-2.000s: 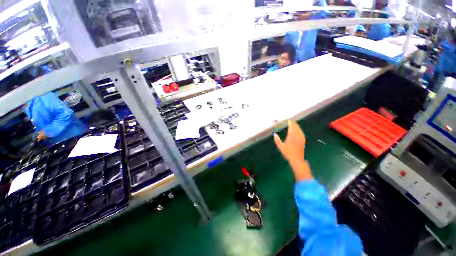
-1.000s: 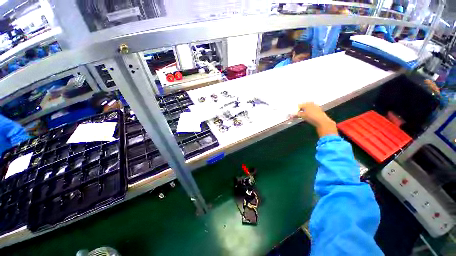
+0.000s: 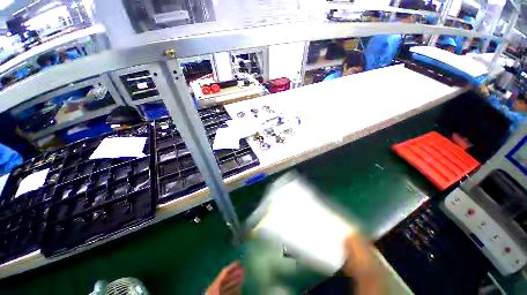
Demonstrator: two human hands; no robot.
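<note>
A white pack or sheet (image 3: 303, 222), blurred by motion, is above the green bench in front of me. My right hand (image 3: 361, 259) is closed on its lower right edge. My left hand (image 3: 228, 279) is at the bottom of the view, left of the pack and partly cut off; whether it holds anything is unclear. The pack hides most of the black bundle on the bench.
Black part trays (image 3: 101, 199) with paper slips lie left on the raised shelf. Small loose parts (image 3: 268, 129) lie on the white shelf. A metal post (image 3: 199, 144) stands left of the pack. A red tray (image 3: 436, 159) and a white-grey machine (image 3: 485, 227) are right. A fan (image 3: 124, 287) is bottom left.
My right hand has come back from the shelf edge and now holds the white pack over the bench. My left hand has come into view at the bottom.
</note>
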